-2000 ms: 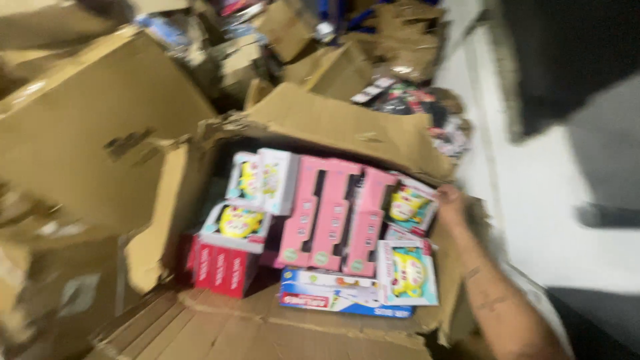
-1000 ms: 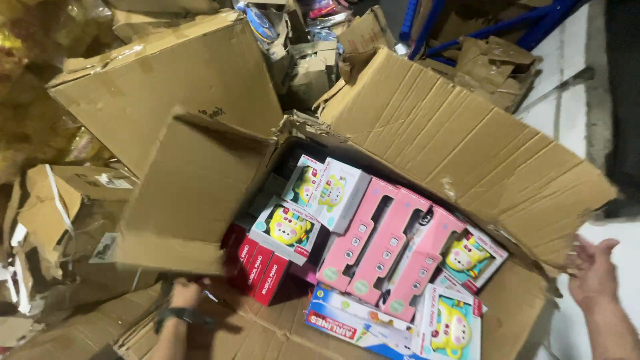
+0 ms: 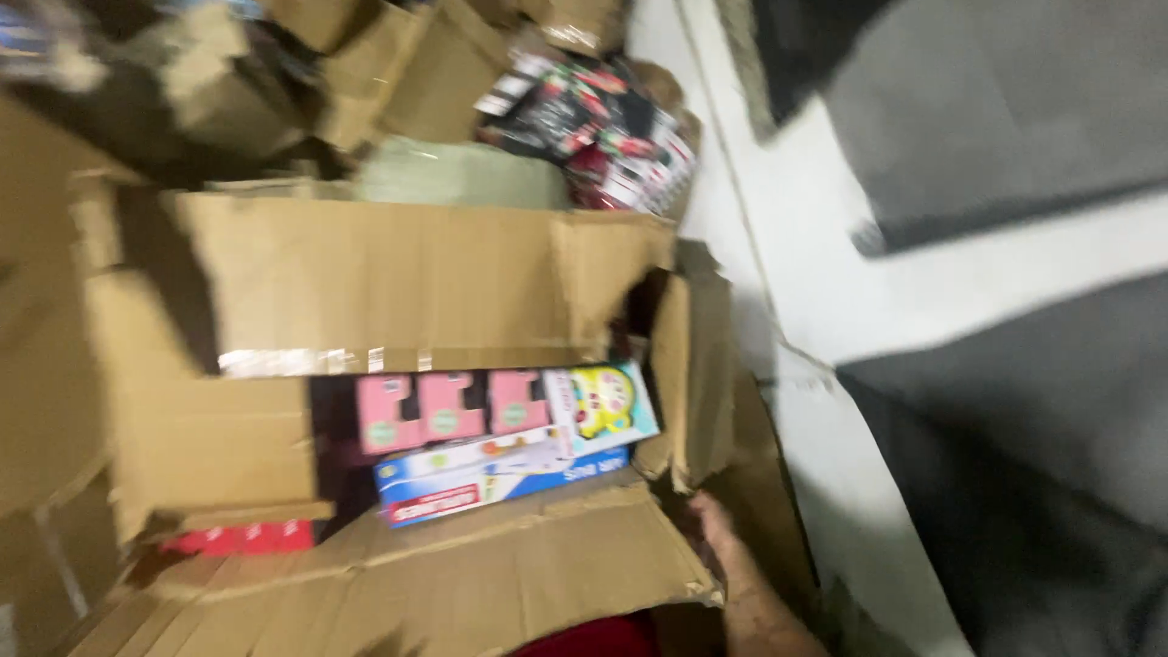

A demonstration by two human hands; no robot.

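Observation:
A large cardboard carton (image 3: 383, 283) stands below me, its far flap folded partly over the contents and its near flap (image 3: 438, 575) leaning outward. In the gap between them show pink boxes (image 3: 450, 408) with cut-outs, a white toy box with a yellow figure (image 3: 604, 408), and a blue and white toy airplane box (image 3: 502, 474). Red boxes (image 3: 251, 537) peek out at the near left corner. My right hand (image 3: 714, 529) is at the carton's near right corner, beside the flap edges; blur hides whether its fingers grip the cardboard. My left hand is out of view.
Other cardboard boxes (image 3: 438, 73) lie beyond the carton and along the left. Plastic-wrapped dark goods with red patterns (image 3: 584, 109) lie past its far right corner. A white surface (image 3: 785, 237) with dark grey sheets (image 3: 1013, 119) runs along the right.
The far flap, raised outward a second ago, now lies partly over the boxes. My left hand, seen at the carton's near left a second ago, has left the view.

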